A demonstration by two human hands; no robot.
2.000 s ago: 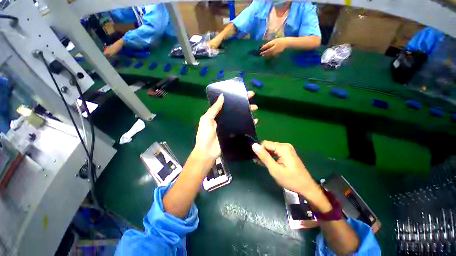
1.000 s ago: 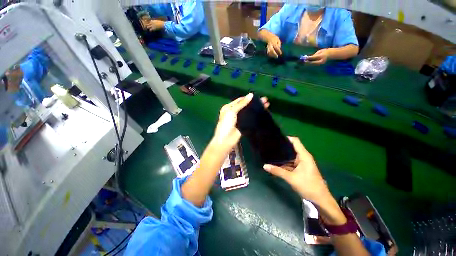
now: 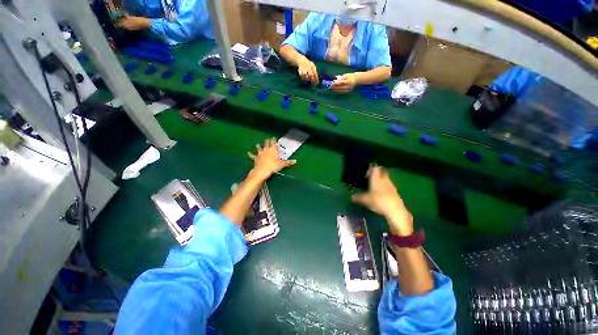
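My left hand (image 3: pixel 269 160) reaches over the belt with fingers spread, its fingertips at the near edge of a flat silvery-white slab (image 3: pixel 292 141). My right hand (image 3: pixel 380 194) is slightly blurred, fingers apart, just beside a black phone-like slab (image 3: pixel 357 166) lying on the belt. Display assemblies with black ribbons lie on the bench: a left pile (image 3: pixel 172 203), a middle pile (image 3: pixel 265 224) partly behind my left forearm, and a right pile (image 3: pixel 358 254). Another piece (image 3: pixel 392 258) is mostly hidden under my right arm.
The green belt (image 3: pixel 406 171) crosses ahead, with another dark slab (image 3: pixel 452 200) and a row of blue parts (image 3: pixel 397 129). Clear blister trays (image 3: pixel 534 298) stand right. A metal post (image 3: pixel 121 85), white cloth (image 3: pixel 141 162) and white machine (image 3: pixel 46 209) are left. People in blue work opposite.
The black slab held in both hands is out of them; a black slab lies on the belt by my right hand. My hands have moved apart, the left to the silvery slab. The view has shifted.
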